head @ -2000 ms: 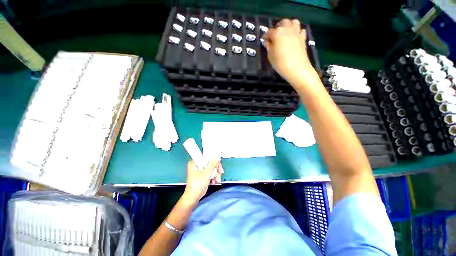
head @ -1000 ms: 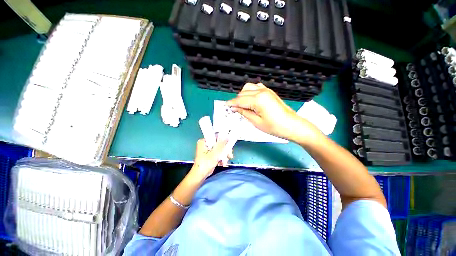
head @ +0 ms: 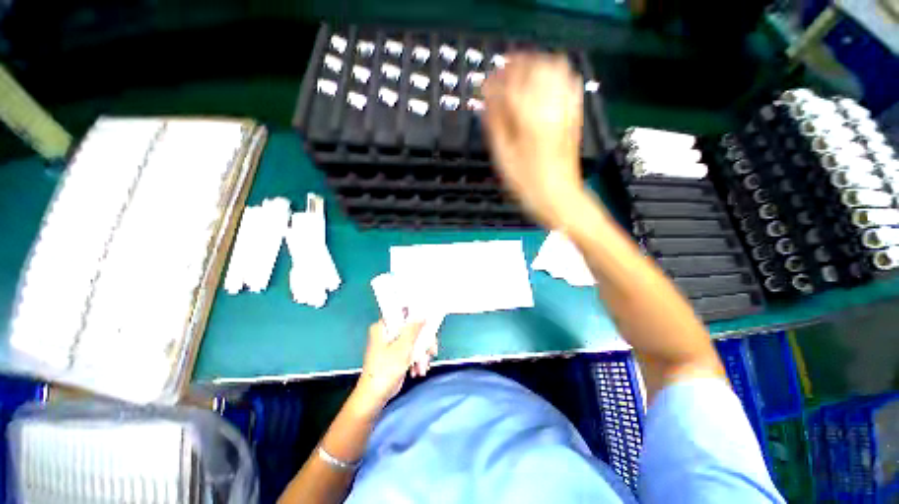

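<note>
My left hand is shut on a white housing, held upright at the lower left corner of the white work sheet. My right hand is blurred over the top tray of the stacked black trays; its fingertips are hidden, so I cannot tell if it holds anything. Small end parts stand in rows on that tray, left of the hand. Loose white housings lie in two small piles left of the sheet. A white wiping cloth lies right of the sheet, partly behind my right forearm.
A carton tray of housings is at left, with bagged housings below the bench edge. The finished-work tray holds white pieces at its back end. Filled black trays stand far right. Blue plastic crates are below the bench.
My right hand has moved from the work sheet, beside my left hand, up to the stacked trays. My left hand still holds the housing. The camera view has shifted.
</note>
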